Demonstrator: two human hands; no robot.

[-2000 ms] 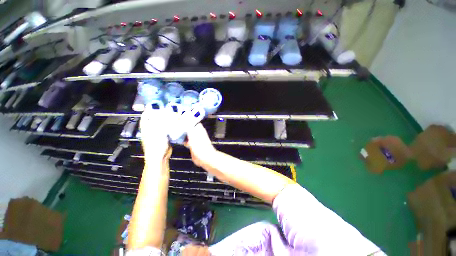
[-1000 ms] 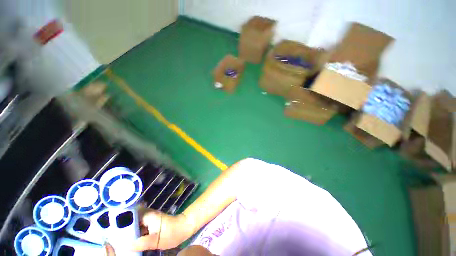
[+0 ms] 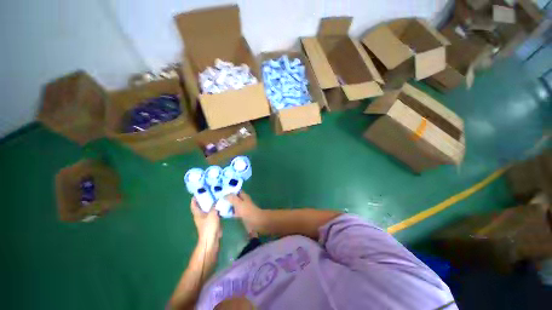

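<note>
Several light blue handheld fans (image 3: 218,184) are held in a bunch in front of me, round heads pointing away and fanned out, with small dark displays below the heads. My left hand (image 3: 206,219) is closed around the handles on the left. My right hand (image 3: 244,209) is closed around the handles on the right. The lower handle ends are partly hidden by my fingers. A carton of light blue fans (image 3: 284,85) stands open beyond my hands, against the wall.
Open cartons hold white fans (image 3: 225,79) and dark purple fans (image 3: 151,114). A small carton (image 3: 88,191) is on the floor at left, another low one (image 3: 227,144) in front of the row. More open cartons (image 3: 417,128) stand right. A yellow line (image 3: 448,203) crosses the green floor.
The view has turned right, away from the rack to the cartons. The fans, taken from by the rack shelves, are still in my hands. Both hands now show before the carton row.
</note>
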